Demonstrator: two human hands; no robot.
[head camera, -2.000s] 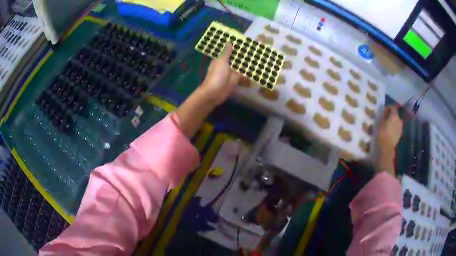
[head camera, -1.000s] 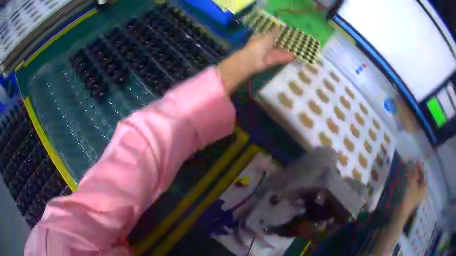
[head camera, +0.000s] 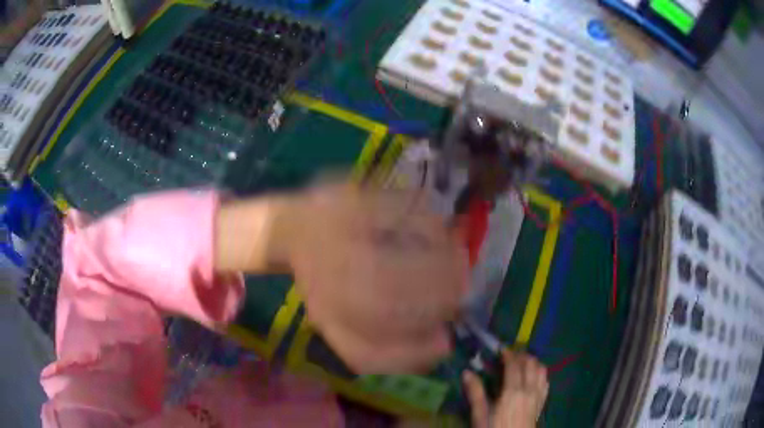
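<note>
My left hand (head camera: 377, 276) is large and blurred in the middle, in front of the fixture's near side; whether it holds anything is unclear. My right hand (head camera: 518, 391) is at the bottom edge, partly cut off, fingers bent. A thin, pale, pointed tool, possibly tweezers (head camera: 482, 334), lies between the hands; its grip is unclear. The toggle clamp fixture (head camera: 494, 138) stands beyond my left hand, its red handle (head camera: 475, 230) partly hidden.
The foam tray (head camera: 622, 171) with tan pockets is behind the fixture. A blister tray (head camera: 188, 79) with black parts is at left. Stacked foam trays (head camera: 658, 292) stand at right, another stack (head camera: 50, 84) at far left. Red wires (head camera: 616, 251) curve across the green mat.
My left hand has moved from the back toward the front; the yellow perforated tray it held is out of view. My right hand has moved from the foam tray's right side to the bottom. The view has shifted.
</note>
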